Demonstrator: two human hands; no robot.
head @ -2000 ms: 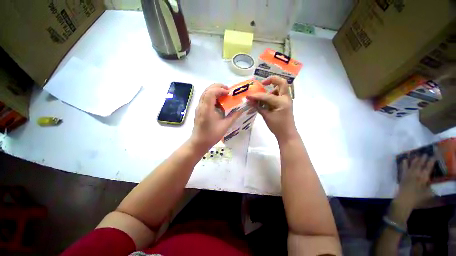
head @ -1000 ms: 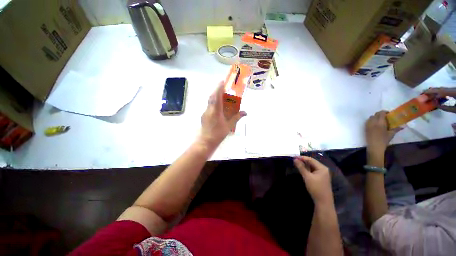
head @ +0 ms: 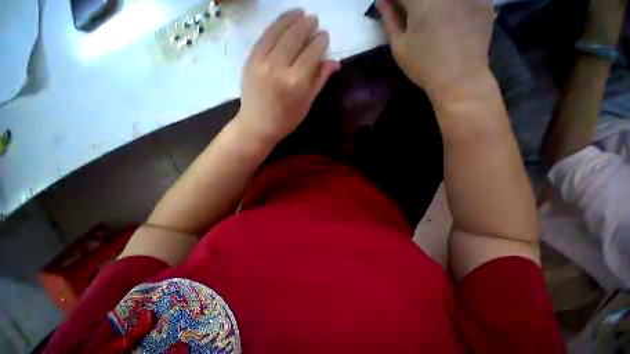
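My left hand (head: 283, 76) rests back up at the table's front edge, fingers slightly spread, with nothing seen in it. My right hand (head: 442, 45) is at the table edge on the right, partly cut off by the top of the picture. A small dark pointed thing (head: 374, 10) shows by its fingertips; whether it is held is unclear. A pale patch with rows of small dark dots (head: 190, 30) lies flat on the table, left of my left hand. A sliver of something orange shows at the top edge above it.
The white table (head: 131, 104) curves across the upper left. A phone (head: 95, 12) is cut off at the top. A paper sheet (head: 15, 48) lies at far left, near a small yellow item (head: 5, 142). A red stool (head: 83, 259) stands below. A neighbour's forearm (head: 584, 83) is at right.
The view has tipped down and the boxes have left it. My left hand has let go of the orange box. My right hand has risen from below the table edge to its level.
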